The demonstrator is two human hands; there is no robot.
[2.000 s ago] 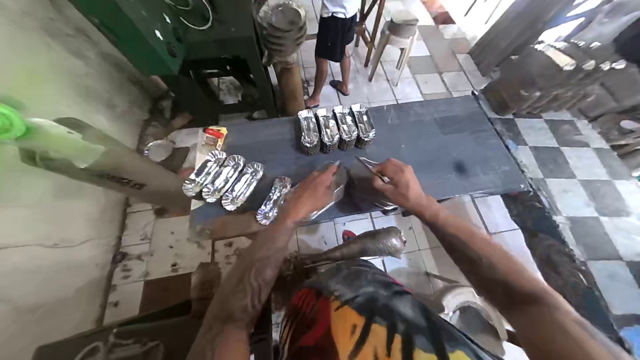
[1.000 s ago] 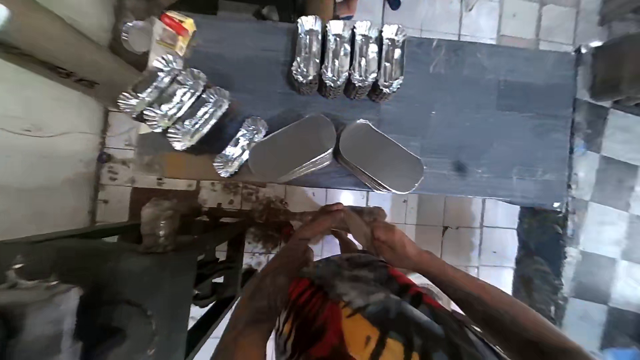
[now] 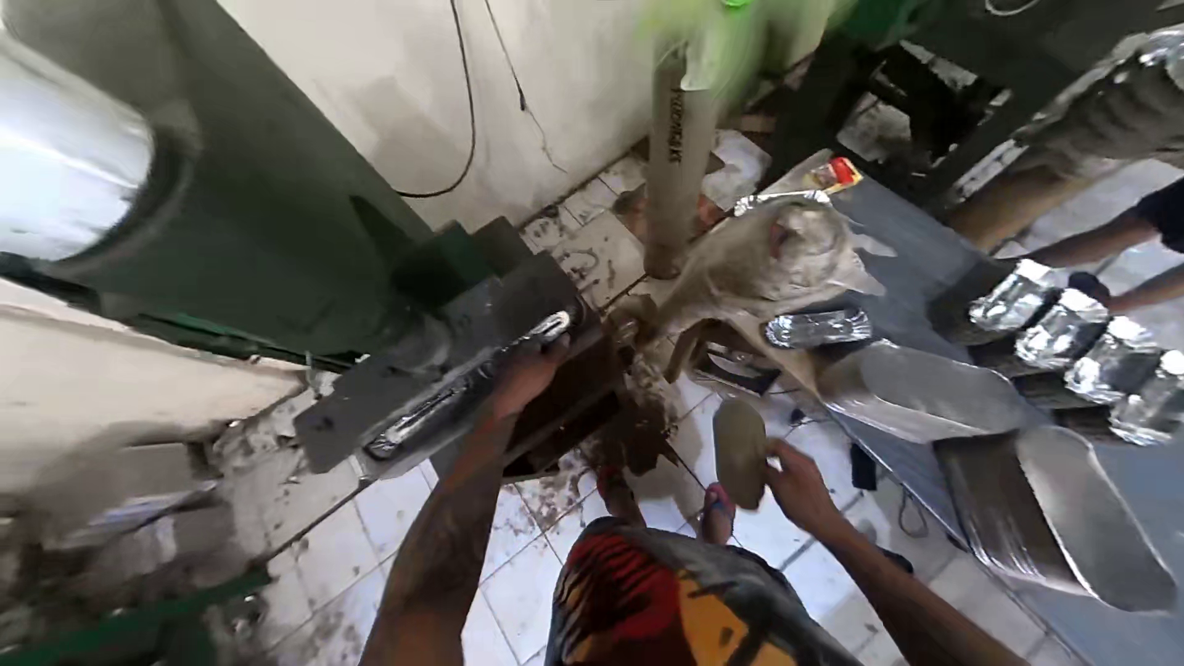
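Note:
My left hand [image 3: 529, 377] is at the slotted bed of a green machine [image 3: 435, 361], its fingers beside a shiny metal piece [image 3: 552, 324]; whether it grips anything is unclear. In my right hand [image 3: 797, 481] is a flat oval sheet [image 3: 740, 453], held by its edge over the floor. To the right, on the grey table, lie two stacks of oval metal sheets, one [image 3: 925, 388] behind the other [image 3: 1096, 518]. A fluted foil tray [image 3: 819, 328] lies beside them, and stacks of fluted foil trays [image 3: 1078, 333] stand farther right.
The grey table [image 3: 911, 245] runs along the right. A filled plastic bag [image 3: 768, 264] partly hides its near end. A pipe [image 3: 675, 157] stands by the wall. At the right edge, another person's arms [image 3: 1119, 250] are near the foil trays. Debris lies on the tiled floor.
The view has swung left from the table to the green machine. My left hand has moved to the machine's bed. My right hand now holds an oval sheet away from the table.

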